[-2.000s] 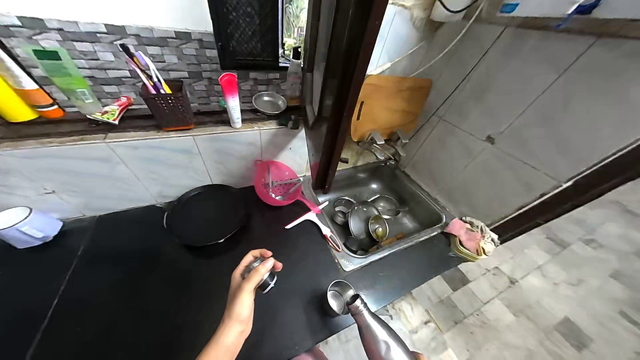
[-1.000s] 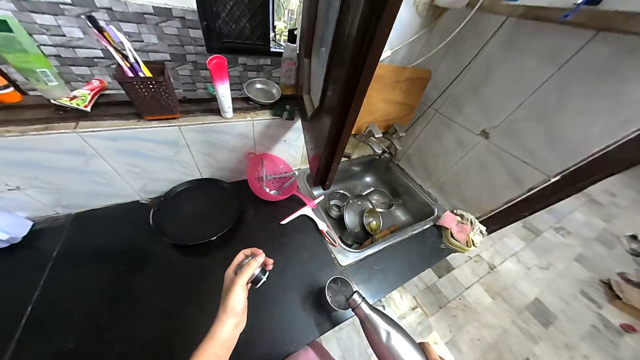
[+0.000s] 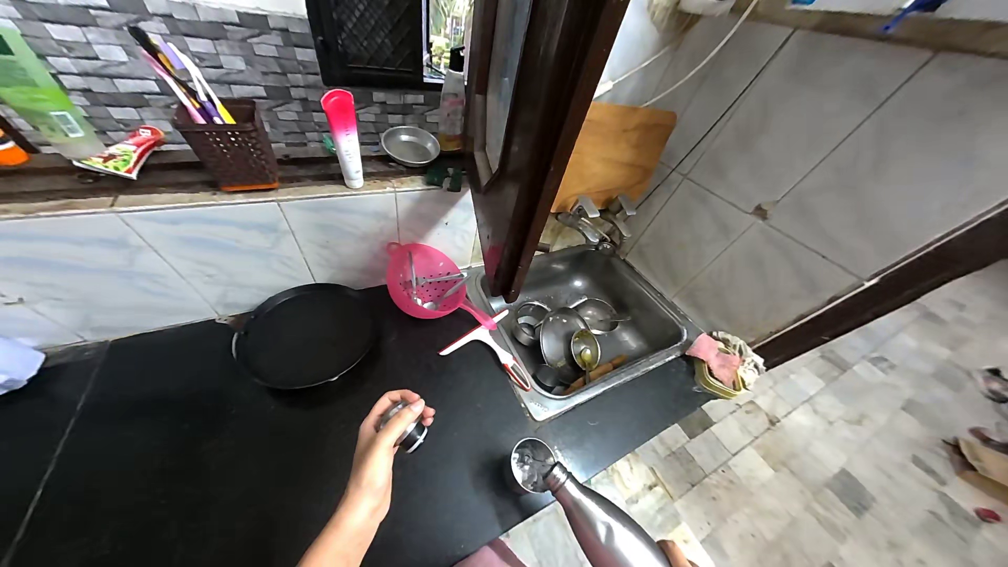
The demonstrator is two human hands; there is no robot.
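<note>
My left hand point(image 3: 382, 449) holds a small bottle cap point(image 3: 409, 433) with a dark and metallic end, above the black countertop. At the lower right, my right hand point(image 3: 674, 554) grips a silver metal bottle point(image 3: 602, 520), and only some fingers show at the frame's edge. The bottle is tilted, its mouth at the rim of a steel cup point(image 3: 529, 471) near the counter's front edge. Inside the cup is something that looks like clear liquid.
Steel dishes lie in the sink point(image 3: 630, 315). A squeegee point(image 3: 492, 342) rests beside it, near a pink strainer point(image 3: 425, 283). Further left sits a black flat pan point(image 3: 307, 337). A dark wooden window shutter point(image 3: 535, 134) juts out over the sink's left corner.
The bottle stays tilted at the cup, and the cap remains in my left hand. The view has shifted slightly.
</note>
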